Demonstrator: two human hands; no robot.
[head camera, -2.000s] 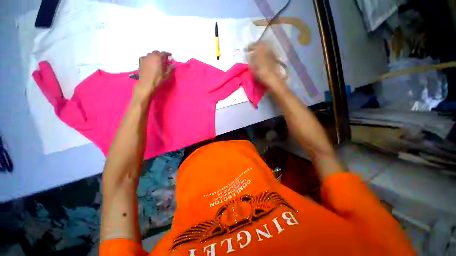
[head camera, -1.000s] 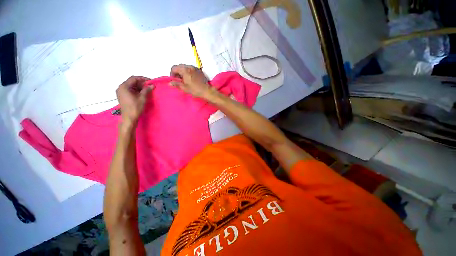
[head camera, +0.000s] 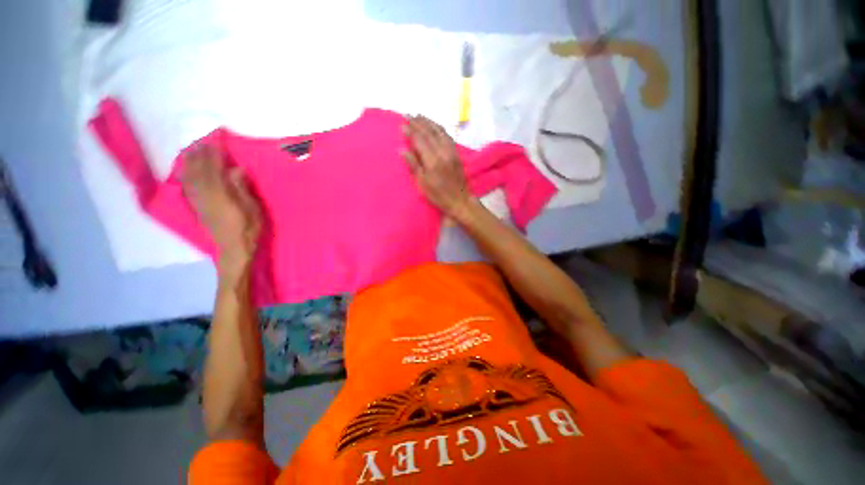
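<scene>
The bright pink long-sleeved top (head camera: 332, 204) lies spread on white pattern paper, its round neck and dark label facing away from me. My left hand (head camera: 223, 201) lies flat on the top near its left shoulder, somewhat blurred. My right hand (head camera: 435, 163) lies flat on the top near its right shoulder, fingers slightly apart. Neither hand grips the cloth. A yellow-barrelled pen with a dark end (head camera: 466, 87) lies on the paper (head camera: 379, 66) beyond my right hand.
A looped tape measure (head camera: 576, 177), a pinkish clear ruler (head camera: 621, 133) and a tan French curve (head camera: 654, 76) lie at the right. A dark post (head camera: 697, 152) stands beyond them. Dark scissors-like handles (head camera: 36, 260) lie far left; a small black object (head camera: 103, 10) is at the top left.
My hands have moved apart from the pinched upper edge and now rest flat at both shoulders. The top is spread flatter, with the neckline and label exposed. The view has shifted.
</scene>
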